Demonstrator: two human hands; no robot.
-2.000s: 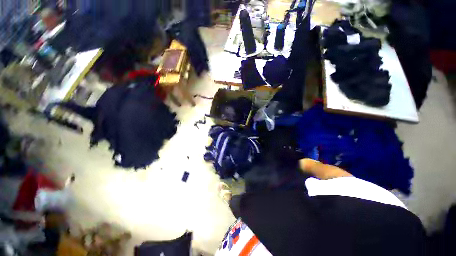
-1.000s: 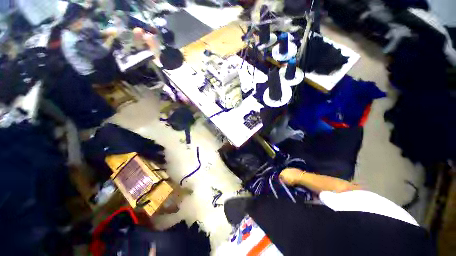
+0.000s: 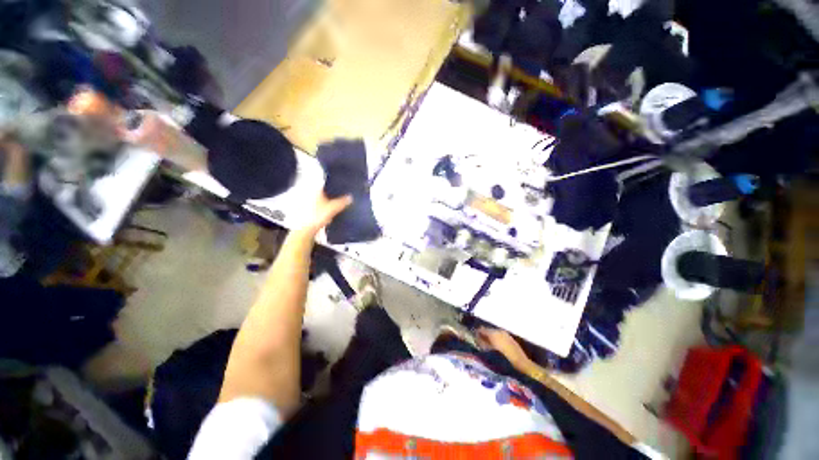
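Observation:
The white-grey overlock machine (image 3: 489, 216) sits on the white table (image 3: 422, 117). A dark rectangular fabric piece (image 3: 344, 166) lies left of it, reaching to the table's front edge. My left hand (image 3: 325, 212) is at the left side of this piece, with fingers over it, and appears to grip it; the far fingers are not clear. My right hand (image 3: 499, 345) is low in front of the table's front edge, small and blurred; I cannot tell whether it holds anything.
A round black disc (image 3: 252, 159) lies at the table's left. Brown cardboard (image 3: 359, 63) is behind. Dark thread cones on white discs (image 3: 694, 265) stand at right, near a metal rod (image 3: 754, 117). A red crate (image 3: 717, 395) is on the floor at lower right. Another person's arm (image 3: 162, 135) shows at left.
The view has moved to the machine table, which is now close in front. My left arm has come into view and reached the dark fabric. My right hand is now by the table's front edge.

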